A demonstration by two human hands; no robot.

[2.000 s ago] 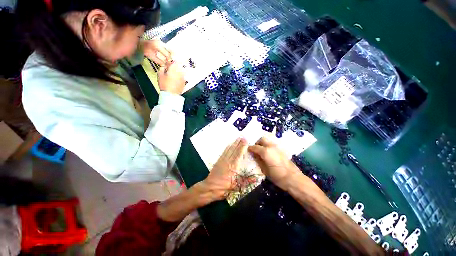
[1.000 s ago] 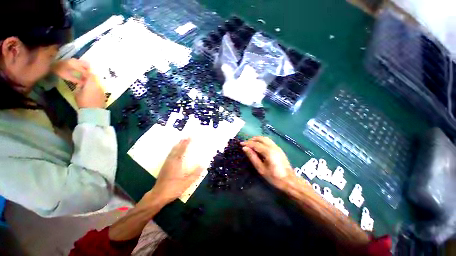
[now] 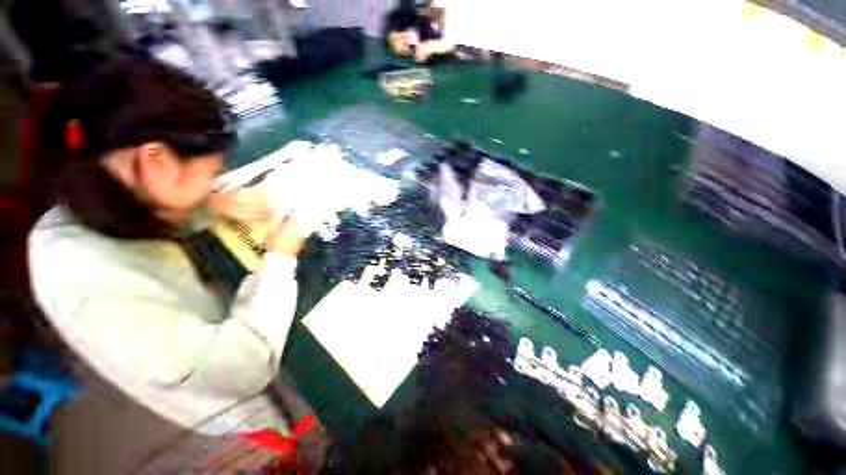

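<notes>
The picture is blurred. Neither my left hand nor my right hand can be made out. A pale paper sheet (image 3: pixel 390 334) lies flat on the green bench in front of me. A heap of small black parts (image 3: pixel 468 339) lies against its right side. A larger scatter of small black parts (image 3: pixel 366 246) lies behind the sheet and onto its far edge. White tabbed plates (image 3: pixel 621 371) lie in a cluster to the right. A dark blurred shape with a reddish-brown patch covers the bottom centre; I cannot tell what it is.
A neighbouring worker (image 3: pixel 167 306) sits at left, hands over a white sheet (image 3: pixel 320 186). A plastic bag (image 3: pixel 487 199) lies on a black-pocket tray (image 3: pixel 566 213). A thin dark tool (image 3: pixel 552 311) and a clear blister tray (image 3: pixel 677 325) lie right. Another person (image 3: pixel 413 37) is at the far side.
The view has tilted up, showing the far bench and another person. Both my hands, earlier at the paper and the black heap, have gone from sight. A dark shape now covers the bottom centre.
</notes>
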